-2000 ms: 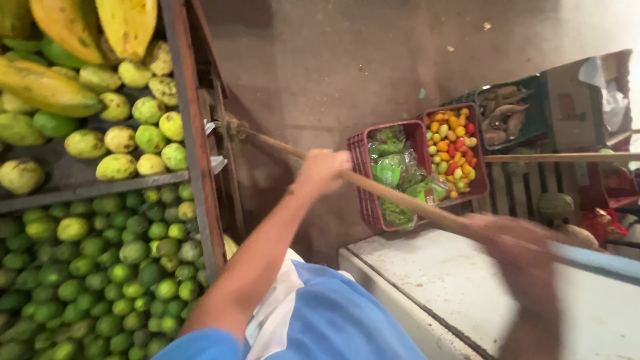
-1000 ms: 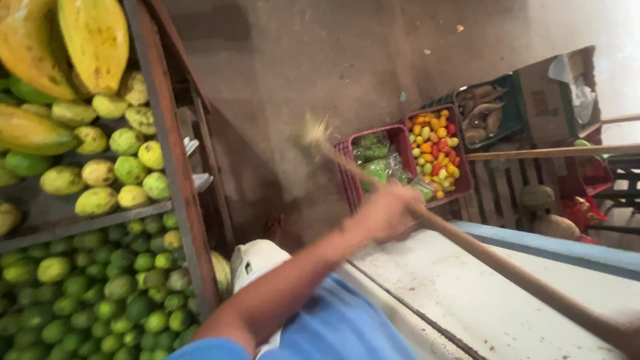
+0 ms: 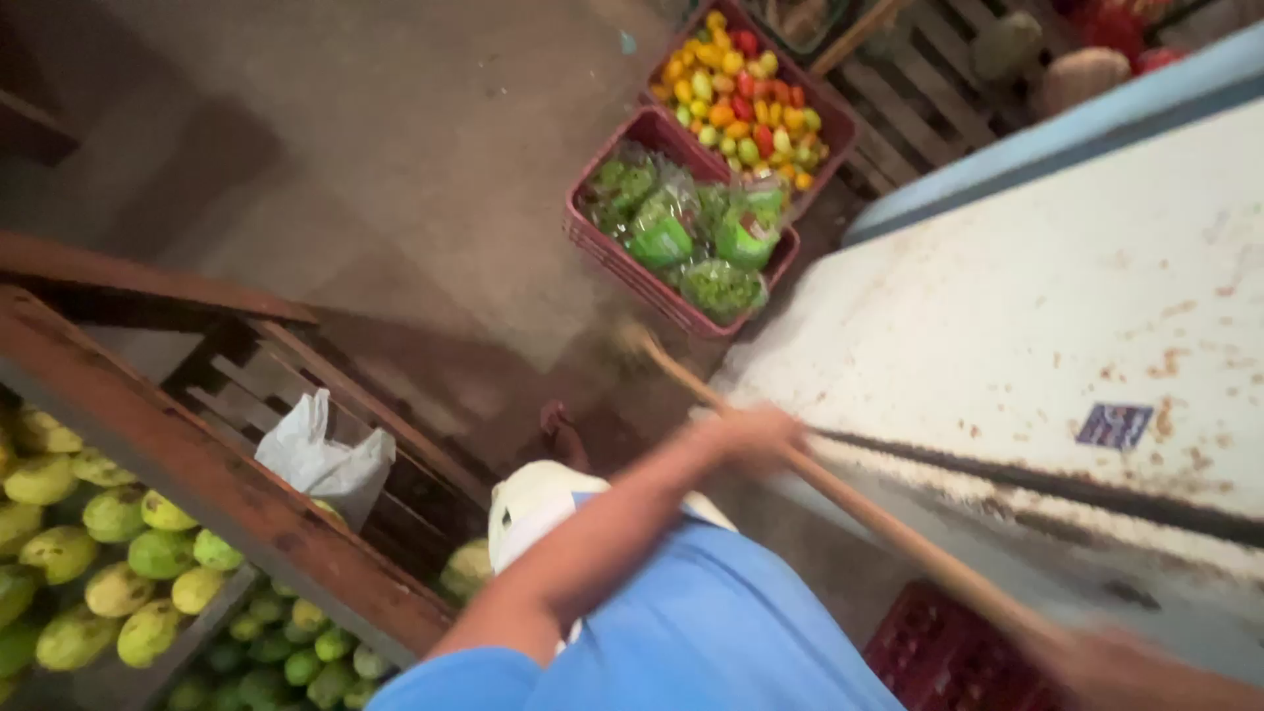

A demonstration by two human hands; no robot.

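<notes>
My left hand [image 3: 765,439] is closed around the wooden handle of a broom [image 3: 889,528], beside the corner of a rusty white chest freezer [image 3: 1047,326]. Farther up the same handle, at the lower right edge of the view, my right hand [image 3: 1116,667] grips it, blurred. The handle slants down to the left, and its blurred bristle head [image 3: 632,336] is low over the concrete floor, just below a maroon crate [image 3: 632,267] of bagged green vegetables [image 3: 662,227].
Another crate [image 3: 839,123] holds red and yellow tomatoes [image 3: 741,99]. At left a wooden produce stand [image 3: 197,464] bears yellow-green fruits [image 3: 59,553] and smaller green ones [image 3: 316,657]; a white plastic bag [image 3: 326,454] hangs beside it. A dark red crate [image 3: 948,652] stands by the freezer.
The view has turned and shifted a lot. The broom head was over open floor left of the crates and is now near the freezer's corner. Both hands still hold the handle.
</notes>
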